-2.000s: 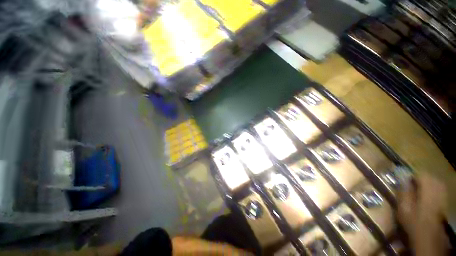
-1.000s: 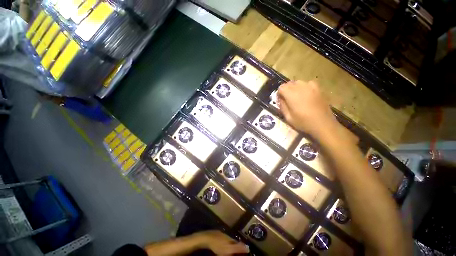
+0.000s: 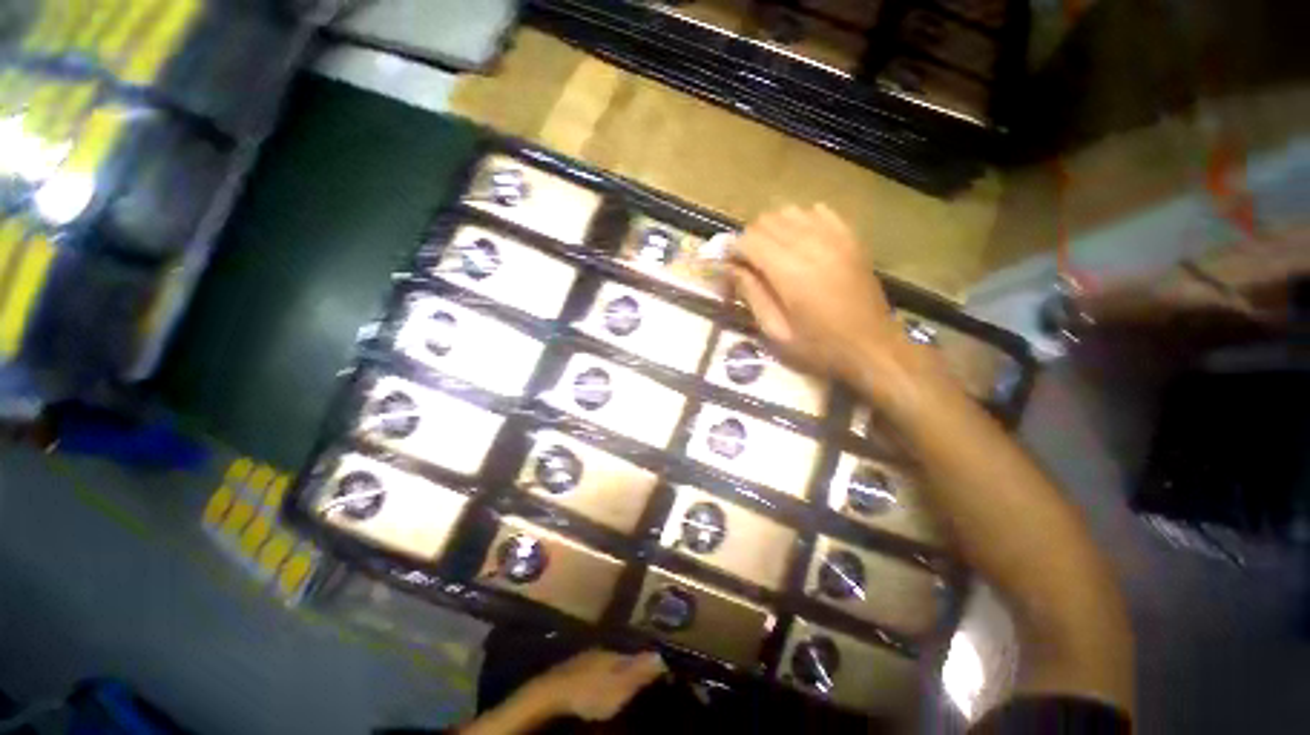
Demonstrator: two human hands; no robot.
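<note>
A black tray [image 3: 385, 333] holds gold housings in rows, each with a round dark-and-silver insert at one end. My right hand [image 3: 805, 287] is over the tray's far row, fingertips bent down on a gold housing [image 3: 675, 259]. A small white piece, seemingly a wipe [image 3: 718, 247], shows at the fingertips. My right forearm hides part of the tray's right side. My left hand [image 3: 596, 686] is at the tray's near edge, low in the picture; whether it grips the edge cannot be told. The picture is somewhat blurred.
A dark green bench top [image 3: 273, 287] lies left of the tray, with stacked yellow-faced items [image 3: 122, 216] beyond. Tan board [image 3: 647, 137] lies behind the tray, with a dark tray stack [image 3: 805, 101] on it. A small dark-topped item [image 3: 1060, 316] is at right. More yellow items [image 3: 259, 531] are lower left.
The view has turned, so the tray lies straighter and further left. The housing at my right fingertips now shows more, its round insert uncovered. My left hand remains by the near edge.
</note>
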